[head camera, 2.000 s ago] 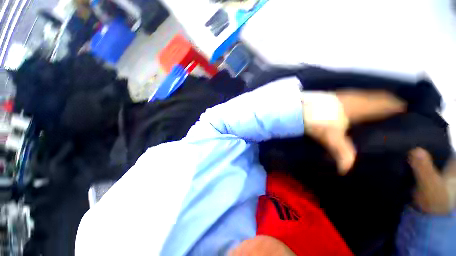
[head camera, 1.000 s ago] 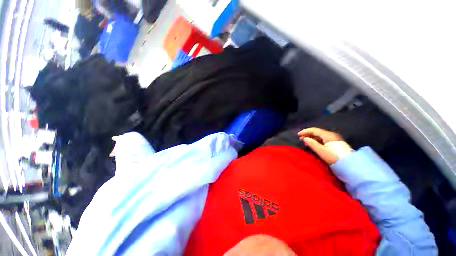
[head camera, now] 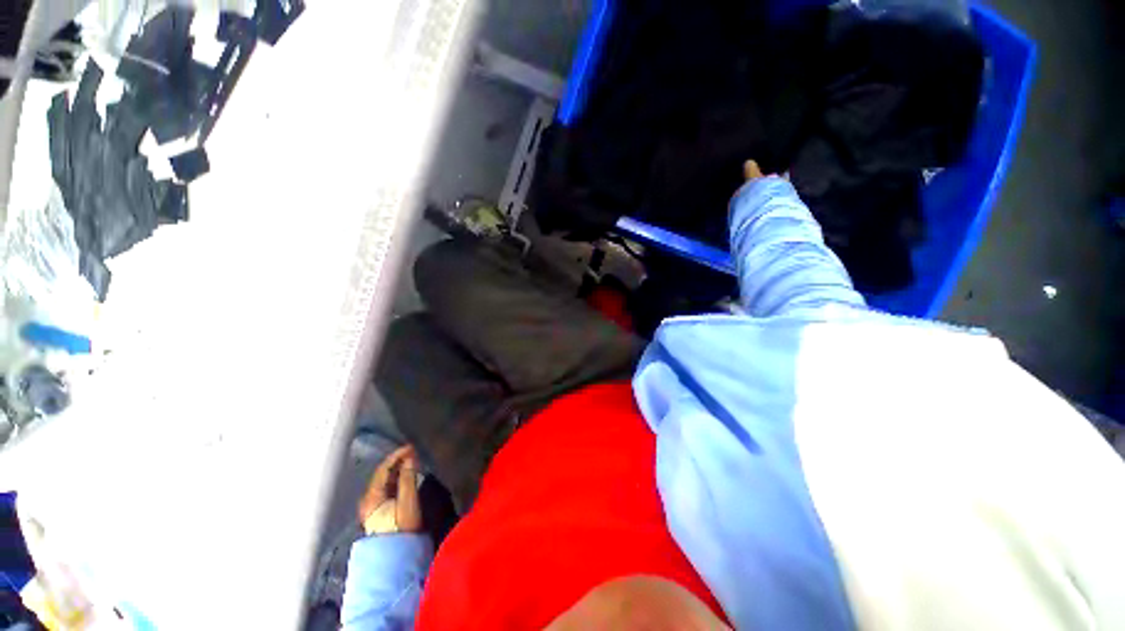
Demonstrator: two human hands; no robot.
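Black garments (head camera: 691,111) fill a large blue bin (head camera: 1005,136) at the upper right. My right hand (head camera: 755,170) reaches into the bin. Only a small part of it shows past the light blue sleeve, against the black cloth, so its grip cannot be told. My left hand (head camera: 392,491) is low at the left, between the table edge and my leg. Its fingers are loosely bent and a little apart, and I see nothing held in it.
The white table (head camera: 259,333) runs down the left, its front edge close to my knees and left hand. Dark cut pieces (head camera: 111,160) lie scattered at its far left. A metal bracket (head camera: 524,154) stands between table and bin. Grey floor (head camera: 1049,234) lies right of the bin.
The view has swung from the black garment heap to the blue bin. My right arm now reaches into the bin. My left hand no longer shows; then my left hand reappears beside the table edge.
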